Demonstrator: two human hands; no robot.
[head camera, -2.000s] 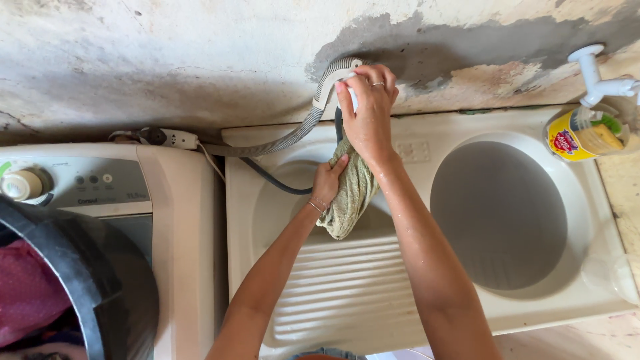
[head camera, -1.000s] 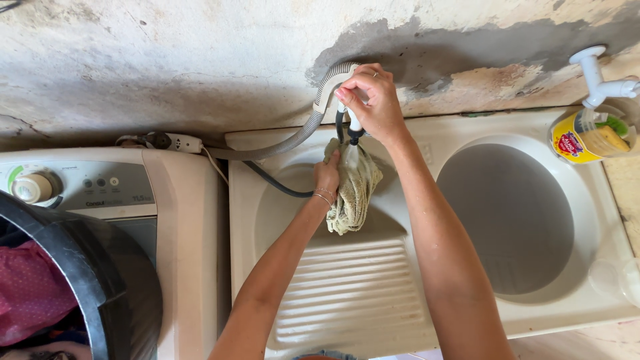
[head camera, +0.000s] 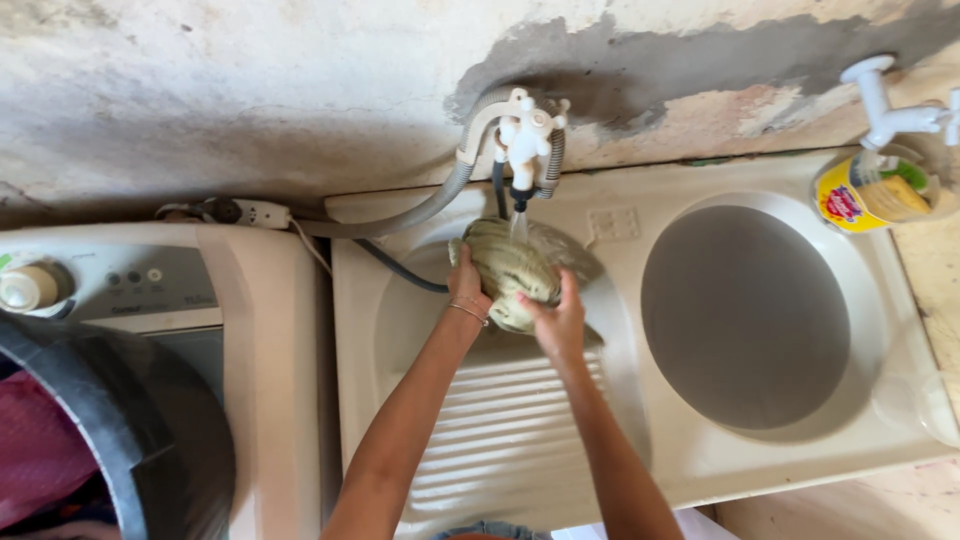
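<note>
A bunched, wet, pale green cloth [head camera: 506, 262] is held between both hands over the left basin of the laundry sink [head camera: 390, 315]. Water runs onto it from the dark nozzle of a white plastic tap [head camera: 527, 139]. My left hand [head camera: 468, 279] grips the cloth's left side, with thin bracelets at the wrist. On the right side of the cloth, my right hand [head camera: 556, 313] has its thumb and fingers closed on the fabric. The basin's bottom is partly hidden by the cloth and hands.
Grey hoses [head camera: 427, 214] loop around the tap. A ribbed washboard [head camera: 510, 442] slopes below. Cloudy water [head camera: 746, 319] fills the round right basin. A yellow-labelled container [head camera: 844, 199] with a sponge stands under a second tap [head camera: 889, 112]. At left, a black bucket [head camera: 180, 442] of clothes sits on a washing machine [head camera: 270, 375].
My right hand has left the tap and come down onto the cloth's right side. Water now visibly flows from the nozzle. The cloth is spread wider between both hands.
</note>
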